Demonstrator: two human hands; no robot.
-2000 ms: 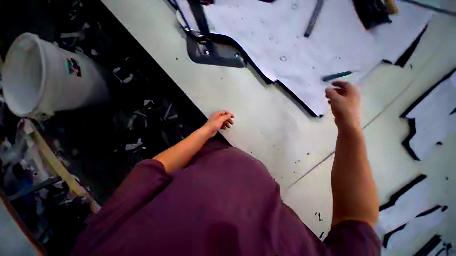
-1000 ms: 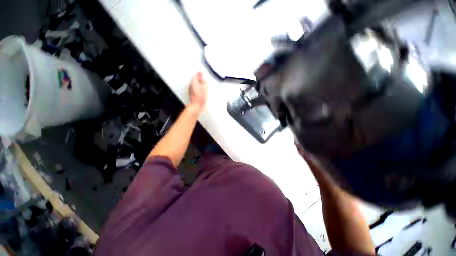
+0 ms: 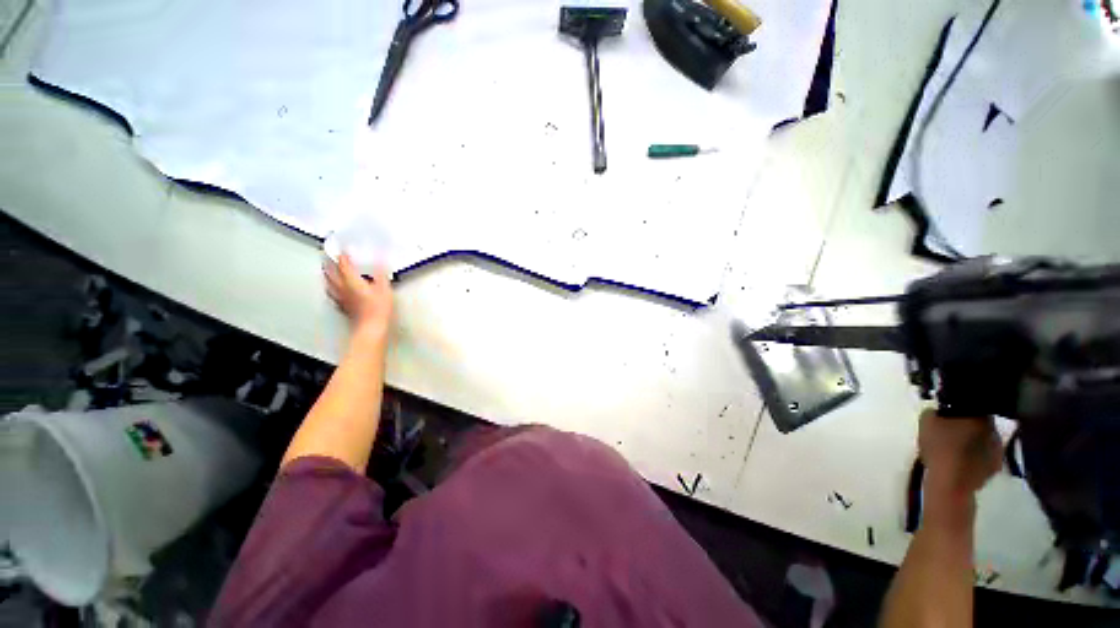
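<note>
The fabric lay with its white paper marker (image 3: 491,196) lies on the table, its dark edge facing me. My left hand (image 3: 359,292) rests at that edge, fingers on the paper; whether it grips the plies I cannot tell. My right hand (image 3: 960,451) is closed around the handle of the cutting machine (image 3: 1007,331) at the right, the fingers partly hidden by the machine. Its grey base plate (image 3: 805,380) sits on the table to the right of the lay's corner, with the thin upright parts above it.
Black shears (image 3: 399,55), a T-shaped metal tool (image 3: 596,92), a green-handled tool (image 3: 673,151) and a dark iron-like tool (image 3: 690,43) lie on the paper. Cut panels (image 3: 983,160) lie at the right. A white bucket (image 3: 135,478) stands below the table edge among scraps.
The view has turned. The machine and my right hand, which held it at the lay's edge, are now clear of the lay to the right. My left hand has moved onto the lay's edge.
</note>
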